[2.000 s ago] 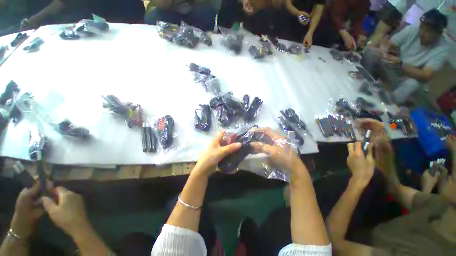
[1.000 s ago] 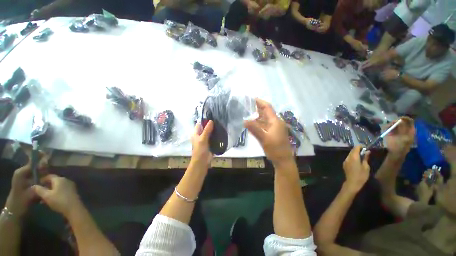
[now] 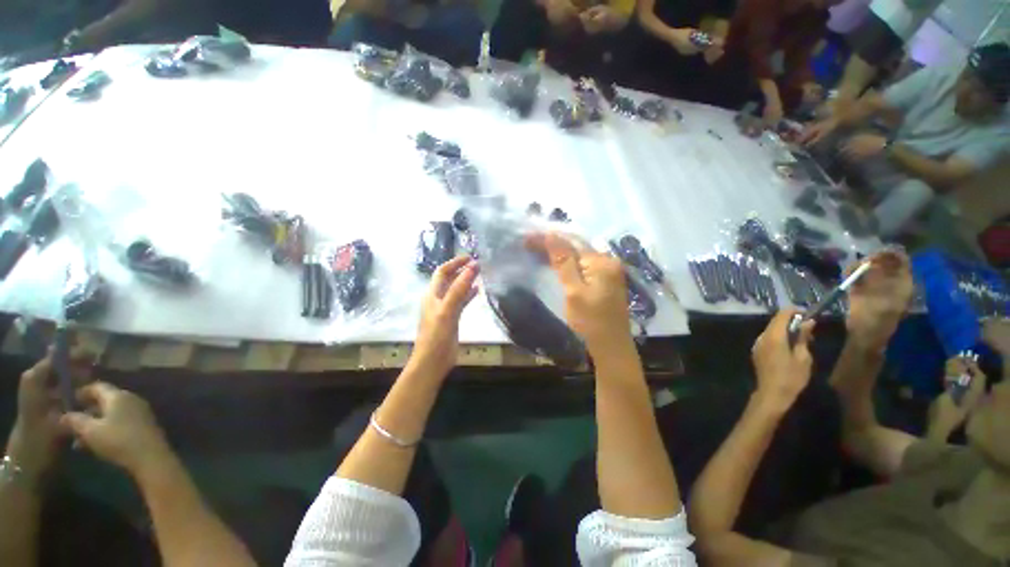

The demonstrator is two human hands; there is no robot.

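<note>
A clear plastic bag (image 3: 501, 238) is held up between my hands over the table's near edge. A long dark, glossy part (image 3: 534, 323) hangs at the bag's lower end, tilted down to the right; whether it lies fully inside is hard to tell. My right hand (image 3: 585, 282) pinches the bag near its upper right side. My left hand (image 3: 449, 305) is at the bag's left side, thumb and fingertips at its edge; the contact is blurred. Behind the bag, black parts (image 3: 436, 246) lie on the white sheeting (image 3: 332, 144).
Slim black sticks (image 3: 731, 280) lie in a row at the right. Filled bags (image 3: 410, 75) lie along the far side. Neighbours' hands (image 3: 784, 360) hold a stick at right; another person's hands (image 3: 116, 421) work at left. A wooden edge (image 3: 266, 354) runs below the sheeting.
The dark part was upright by my left hand and now hangs slanting to the lower right. My left hand's fingers have moved up off it to the bag's left edge.
</note>
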